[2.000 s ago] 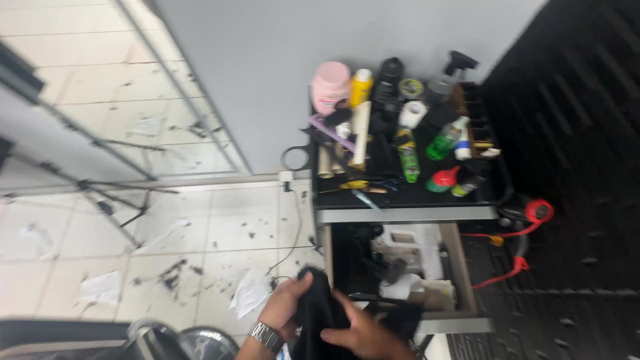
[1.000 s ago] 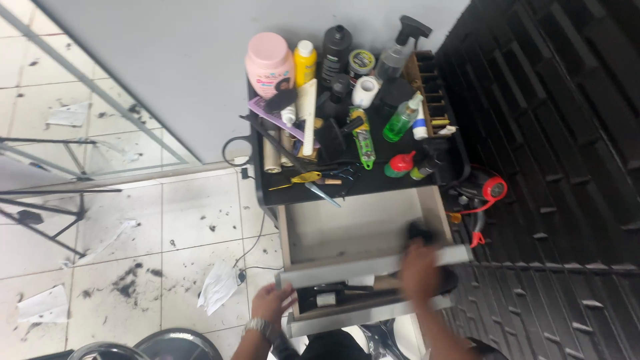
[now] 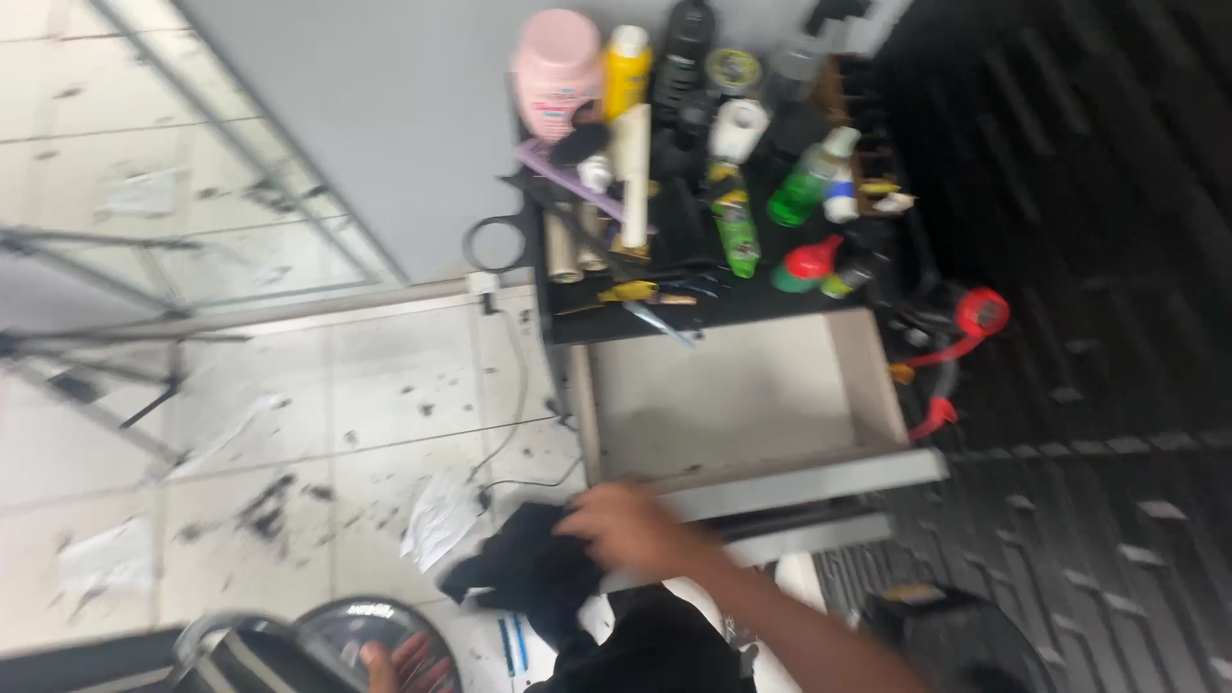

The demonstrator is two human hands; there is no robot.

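Observation:
My right hand (image 3: 630, 529) grips a black cloth (image 3: 539, 568), which hangs down to its left, just in front of the trolley's pulled-out drawers. At the bottom edge, my left hand (image 3: 409, 664) is only partly in view, its fingers spread and nothing seen in them, over a round dark metal base (image 3: 375, 626). The upper drawer (image 3: 722, 395) stands out, with a bare light bottom. A lower drawer (image 3: 818, 539) below it is largely hidden. Motion blurs the picture.
On the black trolley top (image 3: 616, 327) crowd a pink jar (image 3: 558, 72), a yellow bottle (image 3: 628, 72), a green spray bottle (image 3: 808, 183) and combs. A red-ended cable (image 3: 982, 313) hangs at its right. Paper scraps (image 3: 438, 525) and hair clippings litter the tiled floor.
My right hand has moved left from over the drawers, where it was a second ago, and now holds the black cloth. My left hand has left the lower drawer's front for the bottom edge.

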